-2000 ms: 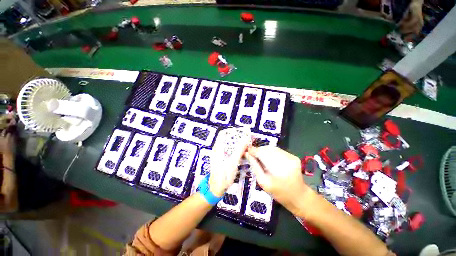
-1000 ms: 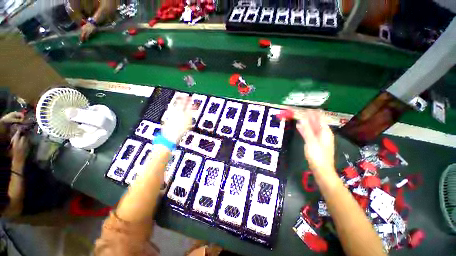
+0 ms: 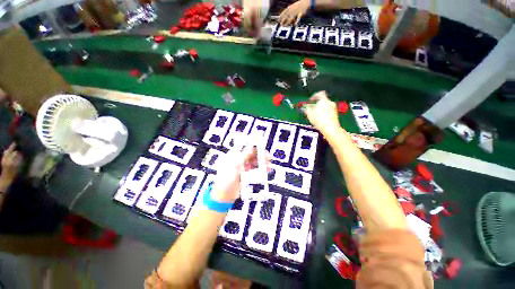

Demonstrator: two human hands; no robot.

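A black blister tray [image 3: 183, 121] holds rows of white housing shells [image 3: 298, 228] with dark cutouts. Two pockets at its upper left hold no shell. My left hand [image 3: 236, 172], blue band on the wrist, is over the middle of the tray and holds a white shell [image 3: 257, 179], palm side blurred. My right hand [image 3: 323, 113] reaches over the green belt beyond the tray, beside small red pieces [image 3: 342, 107]; its fingertips are blurred and I cannot tell whether they grip anything. A white plate-like unit [image 3: 363, 117] lies on the belt to its right.
White fan [image 3: 68, 127] left of the tray. Red and silver parts pile [image 3: 415, 217], slanting pale post [image 3: 474, 82], dark reddish screen [image 3: 405, 142] and green fan [image 3: 497, 228] at right. Scattered parts lie on the belt [image 3: 186, 76]. Another person's hands [image 3: 293, 12] work at a tray across it.
My left hand has moved right and nearer, now with a shell; a second upper-left pocket is exposed. My right hand has moved left and away, onto the belt. The view has shifted slightly.
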